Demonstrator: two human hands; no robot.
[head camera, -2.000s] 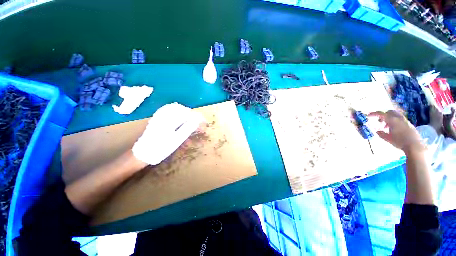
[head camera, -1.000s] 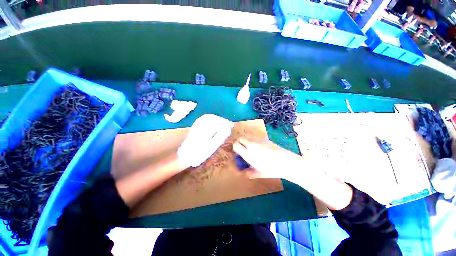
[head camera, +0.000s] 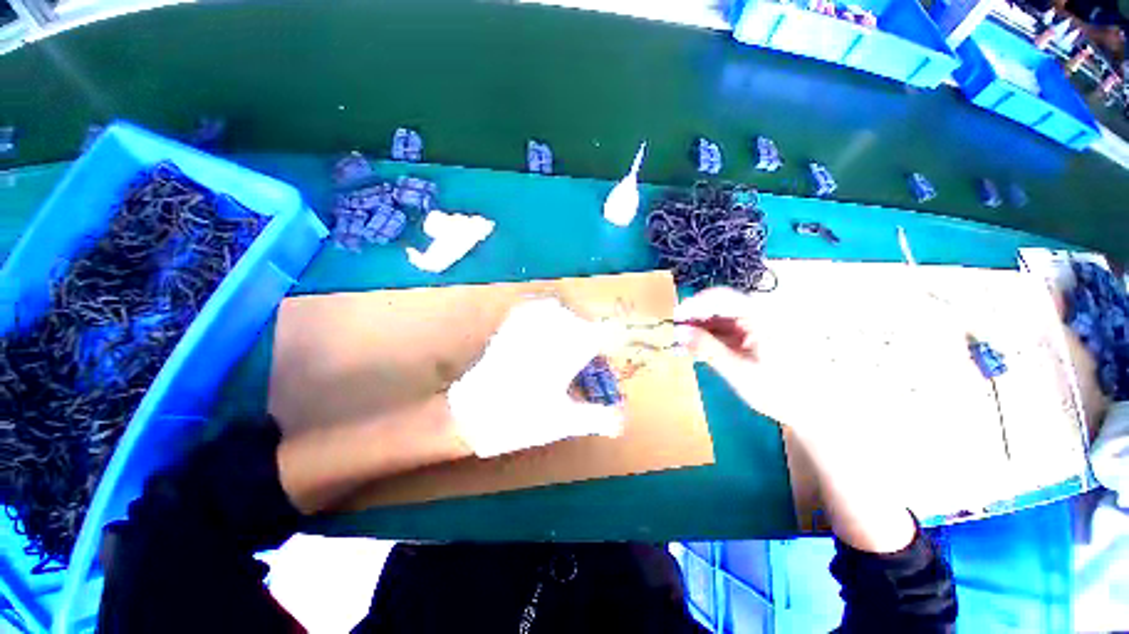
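My left hand (head camera: 539, 386), in a white glove, holds a blue-grey moulded piece (head camera: 599, 382) between thumb and fingers over the tan cardboard pad (head camera: 359, 334). My bare right hand (head camera: 733, 341) is to its right, above the pad's right edge. Its fingers pinch a thin dark strip (head camera: 675, 323) that points left towards the gloved fingers. Whether the strip touches the piece cannot be told. The tangled heap of black strips (head camera: 711, 235) lies beyond the right hand. More blue-grey pieces (head camera: 378, 213) are piled beyond the pad at upper left.
A blue bin (head camera: 266, 198) full of black strips stands at left. A white nozzle bottle (head camera: 623, 201) and white crumpled tissue (head camera: 448, 239) lie beyond the pad. Spaced pieces lie on the dark green conveyor (head camera: 372, 74). At right, a paler board (head camera: 885, 372) bears a piece with a strip (head camera: 988, 358).
The right hand came in from the right-hand board to the cardboard pad, then drew back rightward with a strip. The left hand has turned and shows the blue-grey piece. The view has shifted.
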